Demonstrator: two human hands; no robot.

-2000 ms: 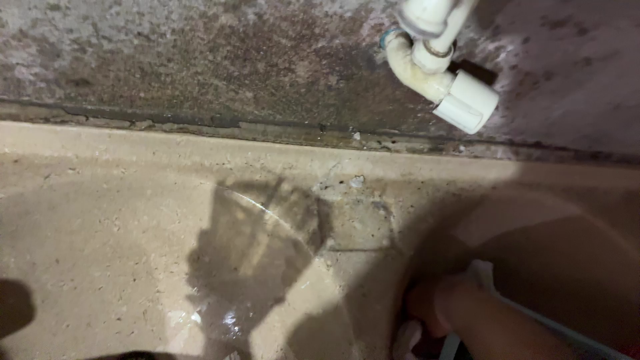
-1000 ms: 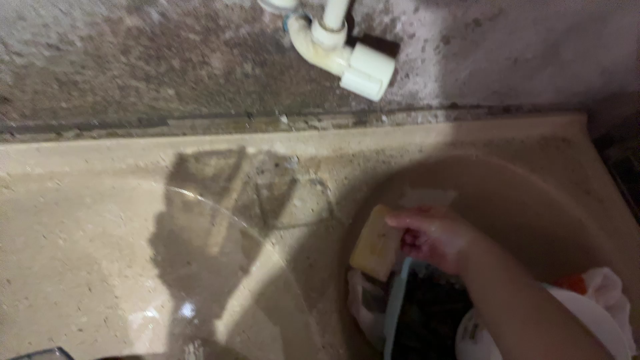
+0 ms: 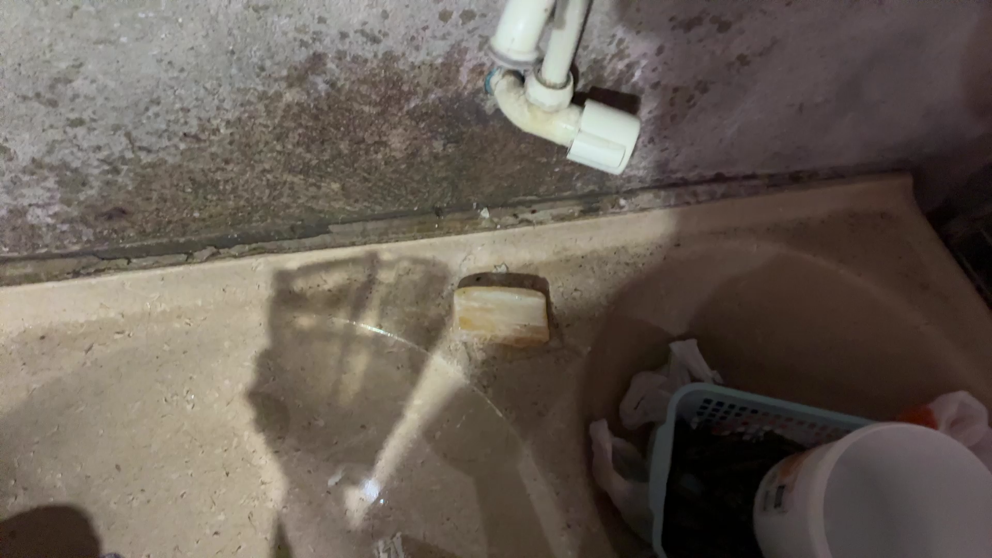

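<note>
Neither of my hands is in view. A pale yellow and white block, which looks like a bar of soap [image 3: 502,315], lies on the flat ledge between the two round basins of a beige sink [image 3: 194,364]. Over the ledge, a white plastic tap [image 3: 608,136] with a bent pipe comes off the wall. In the right basin stands a light blue plastic basket [image 3: 661,465] with dark contents that I cannot make out. A white plastic tub [image 3: 903,488], tilted with its mouth showing, rests on or against the basket.
Crumpled whitish plastic [image 3: 647,395] lies left of the basket, and more, with something orange beside it, lies to the right. A stained wall [image 3: 349,132] rises behind the sink's back edge. Shadows fall across the left basin, and a dark rounded shape shows at the lower left.
The hand seen holding the yellowish block over the right basin has left the view. The block now lies on the ledge between the basins.
</note>
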